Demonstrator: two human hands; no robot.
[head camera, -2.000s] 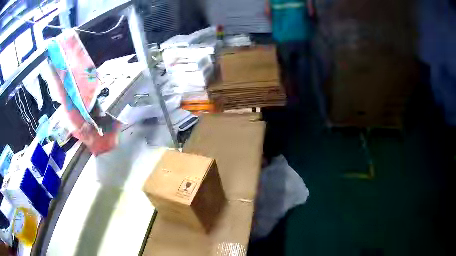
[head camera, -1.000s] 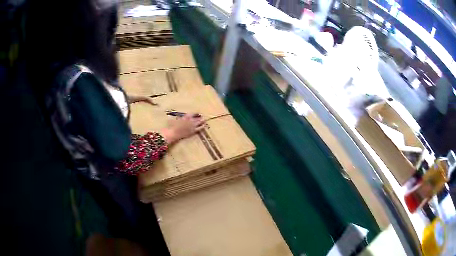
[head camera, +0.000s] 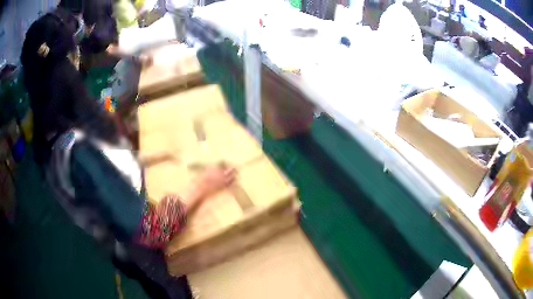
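Note:
Neither of my hands is in the picture. Nearest in front of me is the brown cardboard-covered bench (head camera: 272, 268). On it lies a thick stack of flattened cartons (head camera: 257, 175), with dark printed bars on top, blurred by motion. A neighbouring worker's hand (head camera: 213, 180) rests on the top sheet; a dark thin thing by it is too blurred to name. No tape dispenser or folded cube-like carton shows.
A person (head camera: 96, 169) stands at the bench's left side; others are behind. Another carton stack (head camera: 169, 70) lies farther back. At right, a white shelf (head camera: 350, 99) holds an open tray box (head camera: 438, 149), a bottle (head camera: 498, 201) with orange-red liquid and a yellow tape roll (head camera: 524, 260). Green floor lies between.
The view has swung from the folded carton and hanging towel to the neighbour's stacks. Since the last earlier frame, it has shifted slightly, showing more of the far end; the neighbour's hand stays on the stack.

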